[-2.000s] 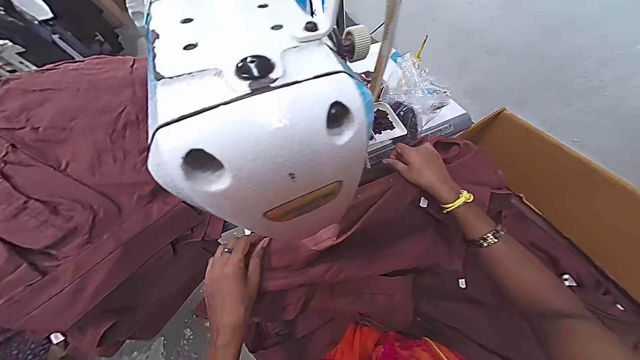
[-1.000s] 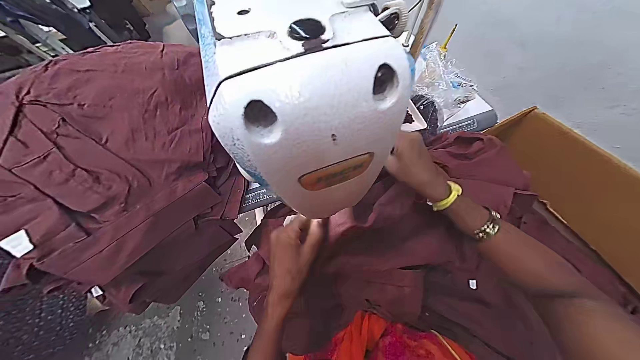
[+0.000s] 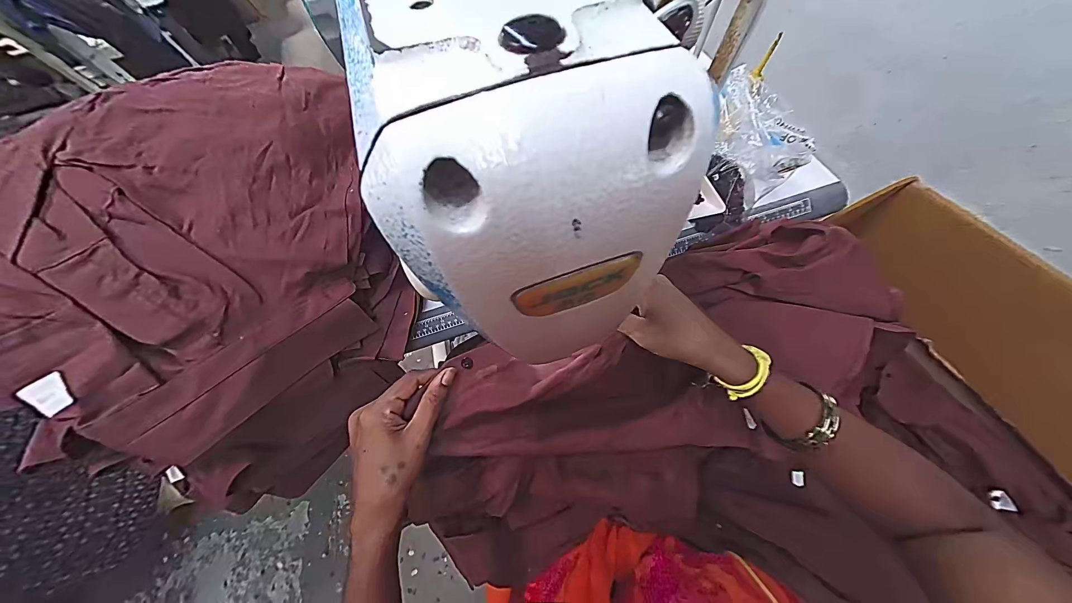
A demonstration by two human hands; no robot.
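Note:
A white sewing machine head [image 3: 536, 193] with two dark holes and an orange maker's plate fills the upper middle; it hides the needle area. Below it spreads a maroon cloth garment [image 3: 578, 427]. My left hand [image 3: 394, 435] pinches the garment's edge between thumb and fingers, at the machine's lower left, beside a small dark button [image 3: 466, 363]. At the machine's lower right, my right hand [image 3: 674, 327] holds a gathered fold of the same garment, its fingertips partly hidden behind the machine head. A yellow band and a bracelet are on my right wrist and forearm.
A heap of maroon garments [image 3: 209, 218] lies to the left. On the right stands an open cardboard box [image 3: 971, 276], with maroon cloth beside and against it. Clear plastic wrapping [image 3: 758, 134] and a small white tray [image 3: 708, 201] are behind the machine, near a metal rod [image 3: 737, 38].
My right hand has come from beyond the machine's right side in toward its lower edge, bringing cloth with it. A button now shows by my left fingertips. The view has shifted.

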